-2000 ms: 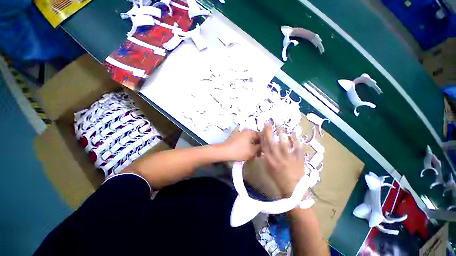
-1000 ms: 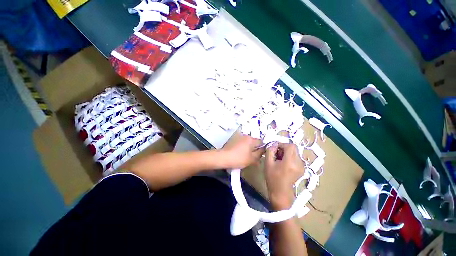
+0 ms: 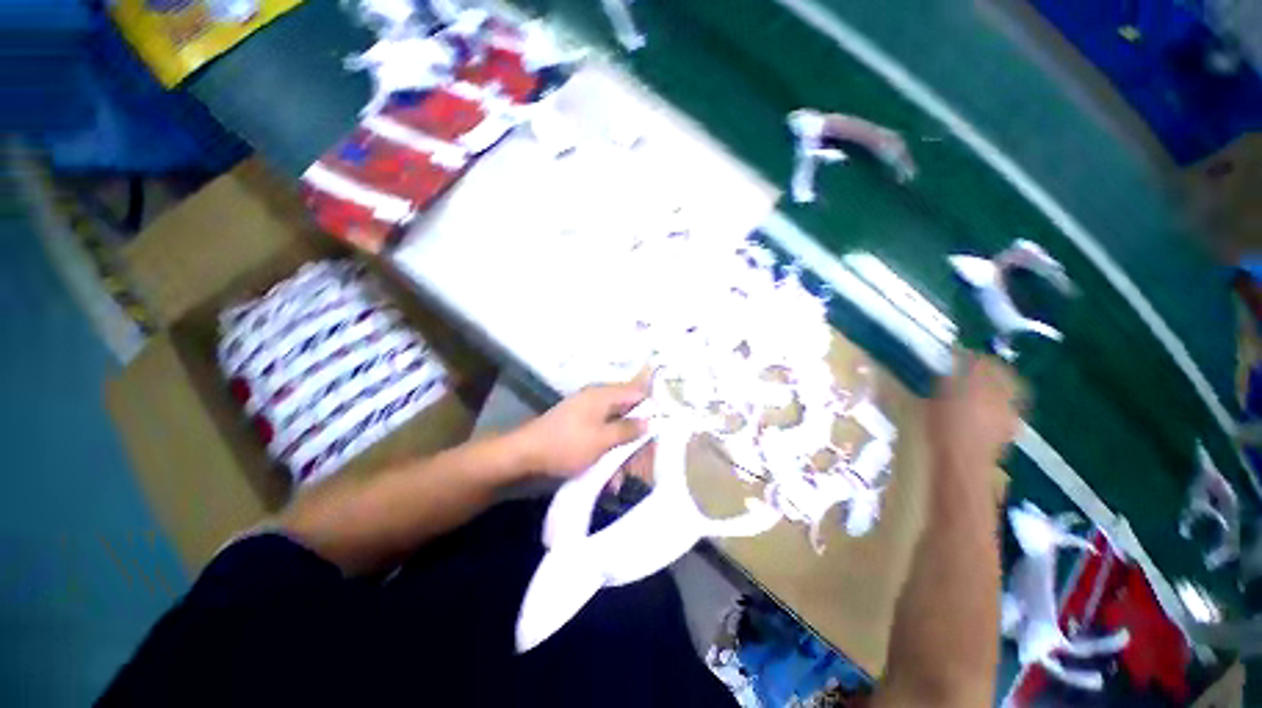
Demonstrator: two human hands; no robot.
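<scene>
My left hand (image 3: pixel 588 426) is closed on one end of a glossy white headband shell (image 3: pixel 644 539), left of the heap's lower part. The shell's pointed ear projects down-left over my dark clothing; its outline is blurred. My right hand (image 3: pixel 980 398) is blurred at the near edge of the belt, away from the shell; its fingers and any small part in them cannot be made out. Small white brackets (image 3: pixel 775 325) lie heaped on the pale work sheet (image 3: pixel 485 256) and the cardboard pad (image 3: pixel 865 581).
Partly assembled headbands (image 3: pixel 999 293) stand spaced on the green belt (image 3: pixel 913 208). Another lies at the red-and-black sheet (image 3: pixel 1107 595). White headbands lie on the red sheet (image 3: pixel 374 180), far left. An open carton (image 3: pixel 180 429) of white curved parts is at the left. The shelf is not visible.
My right hand has moved right and away from my left hand, out of the headband's arch. The headband has shifted left and turned, and my left hand has moved slightly left.
</scene>
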